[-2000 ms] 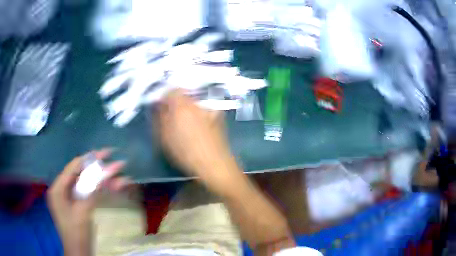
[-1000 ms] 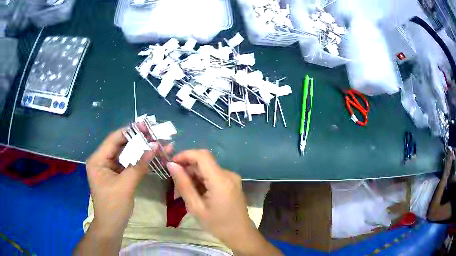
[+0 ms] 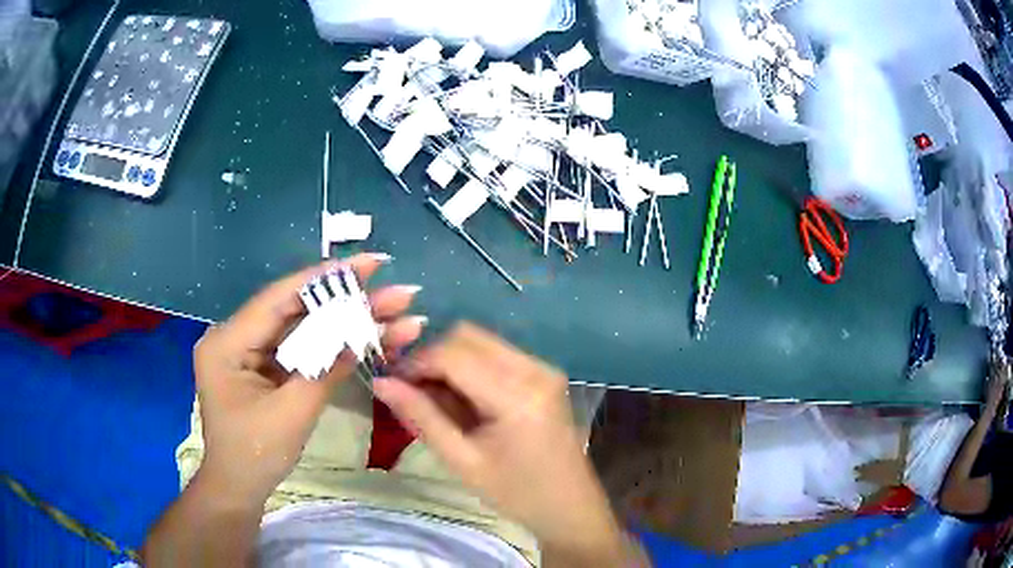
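Observation:
My left hand (image 3: 261, 361) holds a fanned bunch of white-tagged metal stems (image 3: 328, 333) above the bench's front edge, with dark ends in a row along the top. My right hand (image 3: 478, 399) is at the bunch's lower right, its thumb and fingers pinched at the stem ends; the fingertips are slightly blurred. One tagged stem (image 3: 347, 227) lies alone on the mat just beyond my left hand. A heap of loose tagged stems (image 3: 500, 133) lies on the dark green mat (image 3: 622, 322).
A digital scale (image 3: 139, 94) with pale specks is at left. Green tweezers (image 3: 714, 244), red-handled scissors (image 3: 823, 239) and small dark pliers (image 3: 920, 342) lie at right. Clear tubs (image 3: 655, 56) stand at the back. Plastic bags (image 3: 855, 144) are at right. Another person's arm (image 3: 972, 449) shows at the far right.
My right hand has come from the heap to the bunch in my left hand. The bunch's tags are now more evenly fanned. One stem lies apart beyond my left hand.

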